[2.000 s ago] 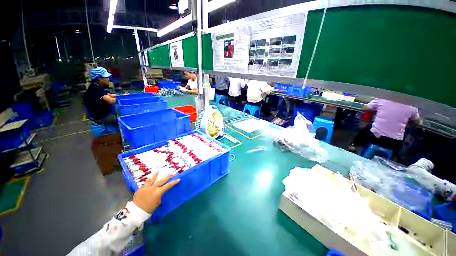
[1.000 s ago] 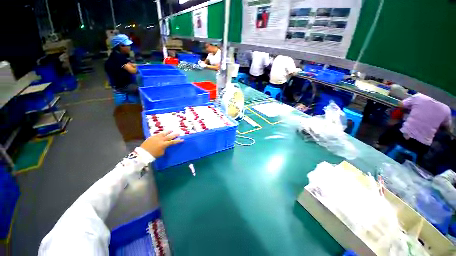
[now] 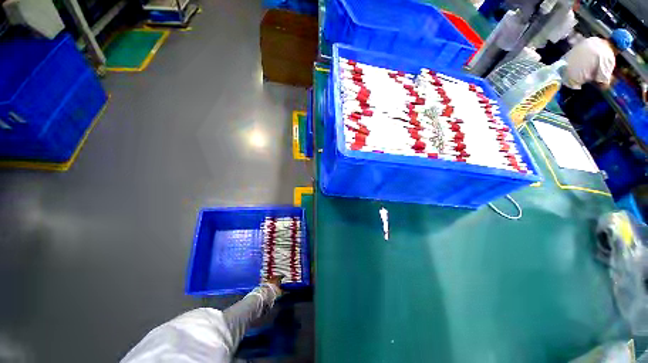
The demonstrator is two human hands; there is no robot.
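My left hand (image 3: 274,281) is small in view at the near edge of the lower blue crate (image 3: 226,248), at the near end of its rows of white tubes with red bands (image 3: 282,244). Its fingers are too small to tell whether they hold a tube. The rows lie on the crate's right side. The large blue crate (image 3: 426,181) on the green bench is filled with rows of banded tubes (image 3: 384,106). One loose white piece (image 3: 384,222) lies on the bench in front of it. My right hand is not in view.
A round fan (image 3: 534,101) stands right of the large crate, with a white paper sheet (image 3: 566,144) behind. Another blue crate (image 3: 387,27) is beyond. A clear plastic bag (image 3: 627,266) lies at the right. Blue crates (image 3: 53,99) stand on the floor at left. A person (image 3: 591,62) is at upper right.
The view has turned down and left. My left hand has left the large crate's near edge and is down at the lower crate. The cream box has gone almost out of view.
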